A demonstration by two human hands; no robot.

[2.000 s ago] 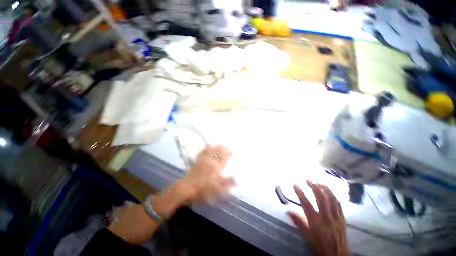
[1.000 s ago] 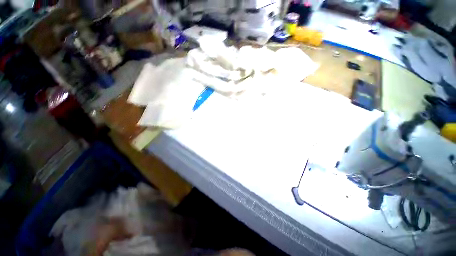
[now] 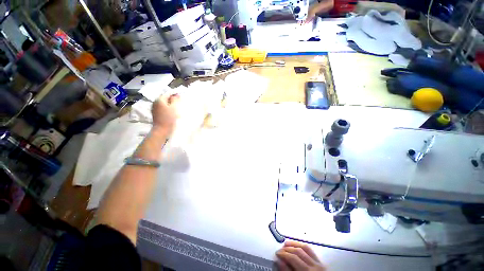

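My left hand (image 3: 166, 112) is stretched forward to the crumpled cream-white cloth (image 3: 197, 100) at the back left, its fingers closed on a piece of it. Flat cream cloth pieces (image 3: 112, 151) lie to the left, partly behind my forearm. My right hand (image 3: 300, 257) rests at the table's front edge, cut off by the bottom of the picture. I cannot tell whether it holds anything. Small dark nippers (image 3: 276, 232) lie just above it. The white sewing machine head (image 3: 382, 159) is at the right, with no cloth visible under its needle area.
A dark phone (image 3: 317, 95) lies on the wood behind the table. A yellow tray (image 3: 251, 55) and white boxes (image 3: 186, 39) are farther back. A yellow ball-like object (image 3: 427, 99) is at the right. Another person's arm (image 3: 320, 9) shows at a machine at the top.
My left hand has gone from the low left, by the blue bin, forward to the cloth pile. My right hand has come into view at the front edge. The view has turned.
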